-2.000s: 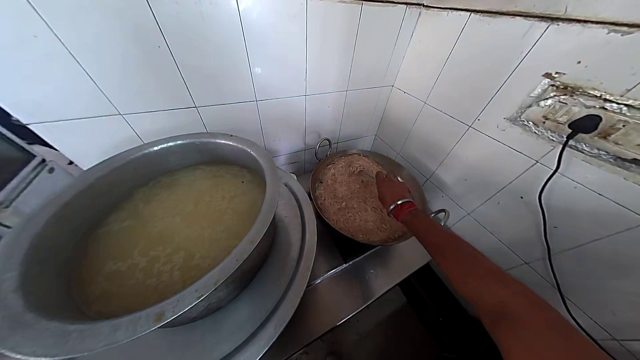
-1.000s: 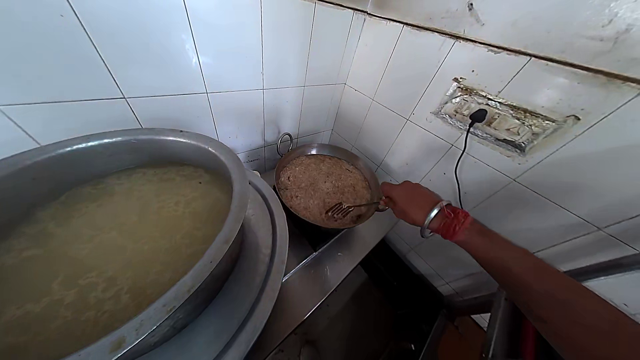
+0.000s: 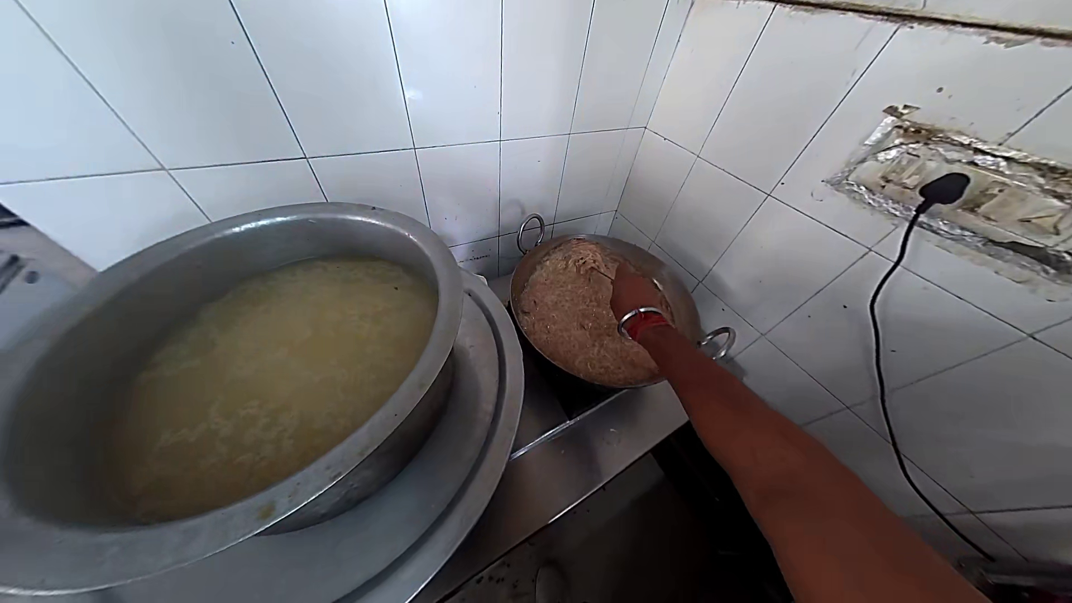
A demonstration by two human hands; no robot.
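My right hand [image 3: 635, 293], with a metal bangle and red thread at the wrist, reaches over a round metal kadai [image 3: 688, 314] in the corner. It is closed on a metal utensil [image 3: 601, 273] whose far end sits in the brown, coarse food mixture [image 3: 578, 322] near the back of the pan. The utensil's head is mostly hidden by the food. Two ring handles stick out from the kadai's rim. A large aluminium pot [image 3: 448, 276] of cloudy yellowish liquid with pale bits stands at the left. My left hand is out of view.
The big pot stands over a wide metal lid or tray [image 3: 494, 377]. A steel counter edge [image 3: 578, 461] runs below the kadai. White tiled walls meet behind it. On the right wall, a black plug [image 3: 946, 189] and hanging cable [image 3: 879, 360] come from a foil-edged socket board.
My right hand has moved from the kadai's right rim, a second ago, to over its middle and back. The utensil's head has moved from the front right toward the back of the food.
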